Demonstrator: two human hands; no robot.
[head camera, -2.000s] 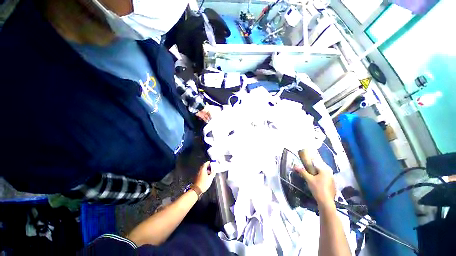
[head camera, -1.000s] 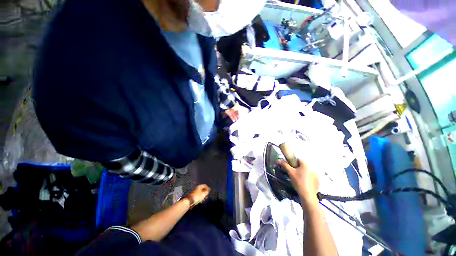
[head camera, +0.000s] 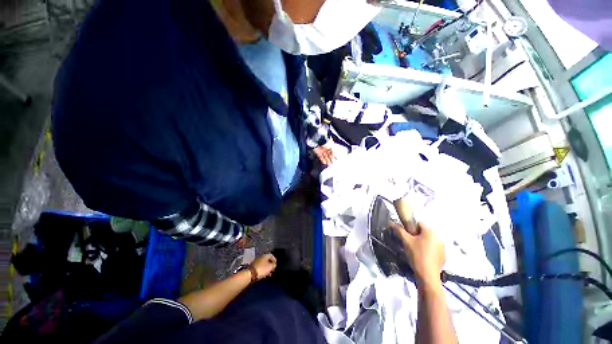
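My right hand (head camera: 421, 254) grips the tan handle of a dark steam iron (head camera: 384, 243), which rests on the lower left part of a large heap of bright white cut pieces (head camera: 396, 164). Long white strips hang down below the iron. My left hand (head camera: 264, 265) is away from the heap, over the dark floor area to the left, with its fingers curled beside something black. Whether it holds anything cannot be told.
A person in a navy jacket (head camera: 154, 114) stands close on the left, one hand (head camera: 324, 155) at the heap's edge. A blue basket (head camera: 162, 265) holds dark cloth at lower left. A blue padded roll (head camera: 553, 269) and black iron hose (head camera: 483, 280) lie right.
My left hand has left the heap's left edge and moved down and left. The iron has moved left across the white pieces. The camera view has turned left.
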